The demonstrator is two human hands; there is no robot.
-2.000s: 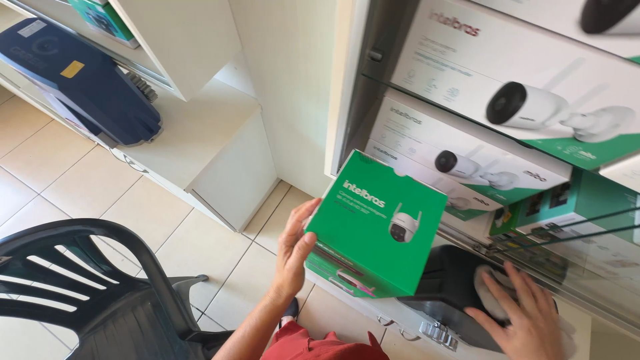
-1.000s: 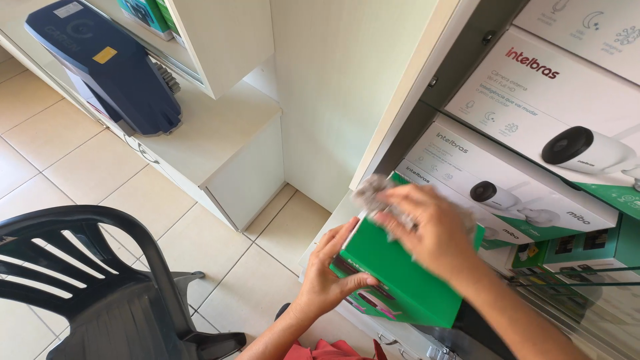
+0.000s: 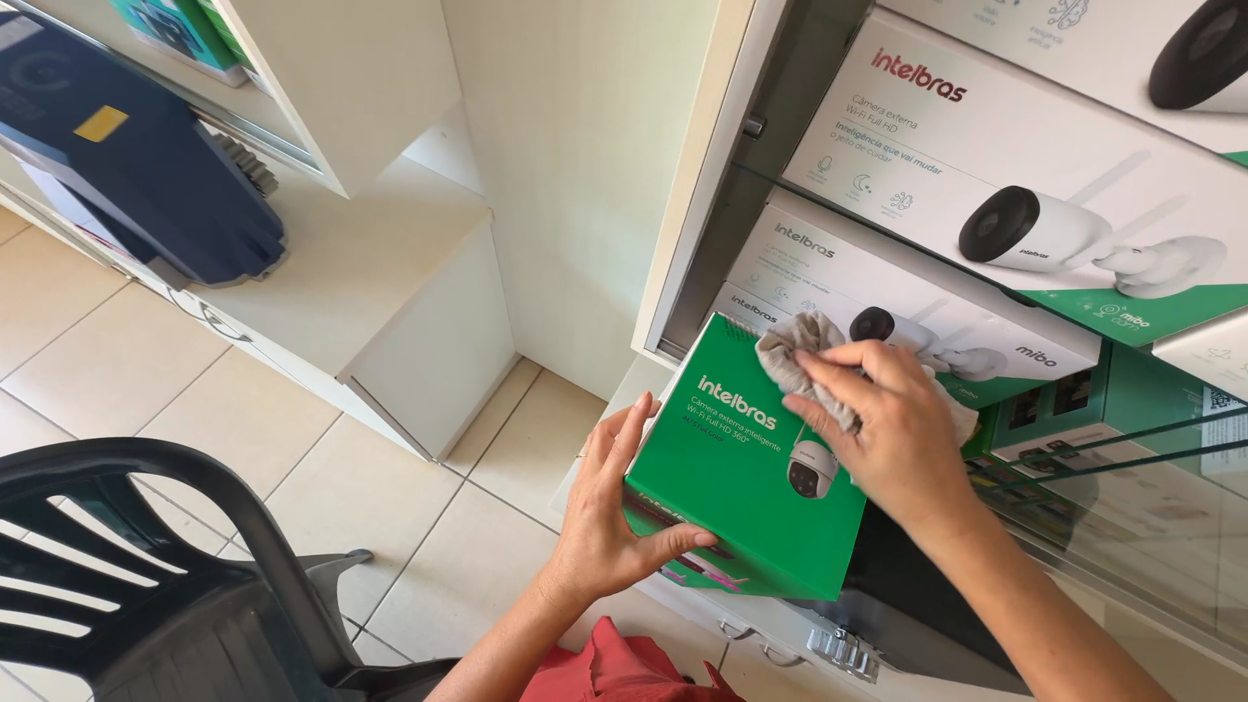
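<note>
A green Intelbras camera box (image 3: pixel 741 507) is tilted in front of me, and my left hand (image 3: pixel 624 507) grips its left edge, thumb on the near side. My right hand (image 3: pixel 877 419) holds a crumpled grey-beige cloth (image 3: pixel 804 356) against the upper right part of the box's top face. Part of that face lies hidden under the cloth and fingers. Just beyond the box, white and green camera boxes (image 3: pixel 936 283) are stacked on shelves.
Glass shelf panels (image 3: pixel 1121 448) stand at the right. A black plastic chair (image 3: pixel 263 565) is at lower left. A dark blue machine (image 3: pixel 127 146) rests on the low white cabinet (image 3: pixel 390 263). Drawer handles (image 3: pixel 736 632) show below the box.
My right hand was on a dark object at lower right two seconds ago; now it is on the green box with the cloth. My left hand has kept hold of the box.
</note>
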